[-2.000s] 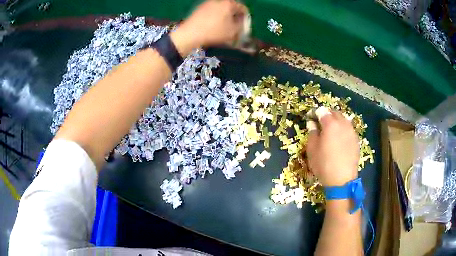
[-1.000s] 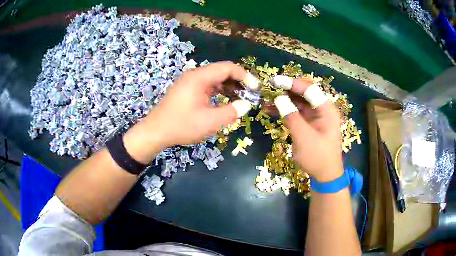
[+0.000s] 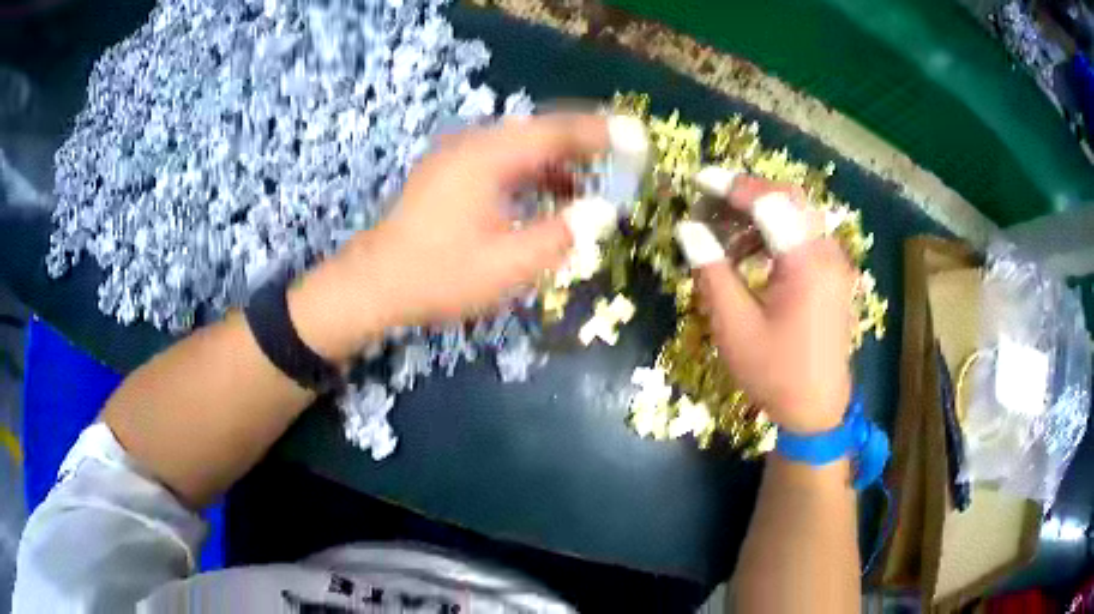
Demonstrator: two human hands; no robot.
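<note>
A large pile of silver-grey pieces (image 3: 240,156) lies on the left of the dark table. A smaller pile of brass-coloured, cross-like pieces (image 3: 696,396) lies to its right. My left hand (image 3: 468,228) is over the border of the two piles, with white-wrapped thumb and fingertip a little apart; blur hides whether a small piece is between them. My right hand (image 3: 780,300) is over the brass pile, white-wrapped fingertips curled and parted; I cannot tell whether they hold a small piece. The two hands are apart.
A green conveyor (image 3: 924,132) with a worn, rusty edge runs across the back. A brown cardboard tray (image 3: 996,540) stands at the right, with a clear plastic bag (image 3: 1026,372) and a slim black object (image 3: 957,450). A blue bin (image 3: 60,396) is below the left table edge.
My left hand has come back from the conveyor to beside my right hand. Over the last second the fingertips of the two hands have moved farther apart. The view has shifted.
</note>
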